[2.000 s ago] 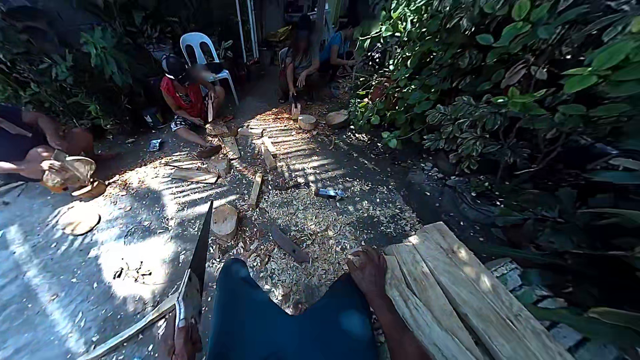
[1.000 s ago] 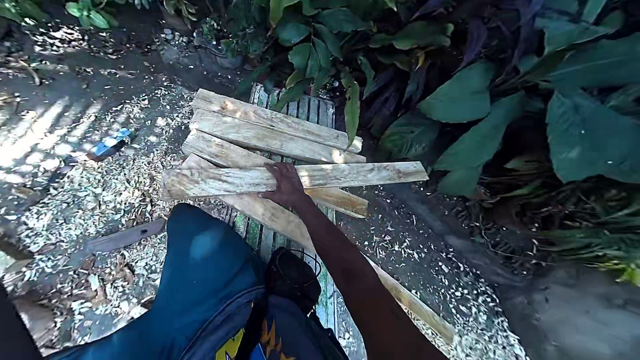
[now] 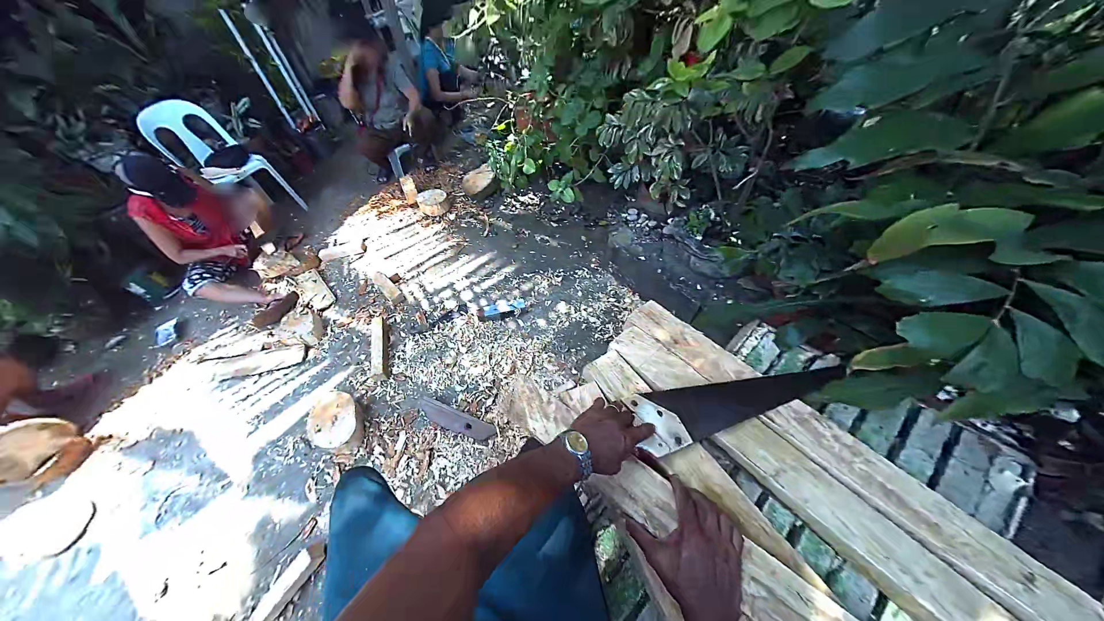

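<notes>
My left hand [image 3: 608, 435], with a wristwatch [image 3: 577, 444] on its wrist, grips the handle end of a handsaw [image 3: 746, 404]. The saw's dark blade points right across the wooden planks, with a pale metal plate [image 3: 660, 424] beside my fingers; my hand hides part of the handle. My right hand [image 3: 697, 552] rests palm down with spread fingers on the nearest plank [image 3: 759, 578], just below the saw handle. Several rough planks [image 3: 828, 466] lie side by side on a slatted bench [image 3: 940, 448] to my right.
Wood shavings cover the ground, with a flat dark piece [image 3: 455, 419], a round wood block [image 3: 335, 421] and a blue object [image 3: 503, 309]. A person in red [image 3: 194, 216] sits by a white plastic chair [image 3: 185, 129]; other people sit farther back and at left. Leafy plants [image 3: 957, 233] overhang the bench.
One second ago my right hand grasped a plank lying across the others; now it lies flat on one. My left hand and the saw have come back into view, now over the planks. The view has swung.
</notes>
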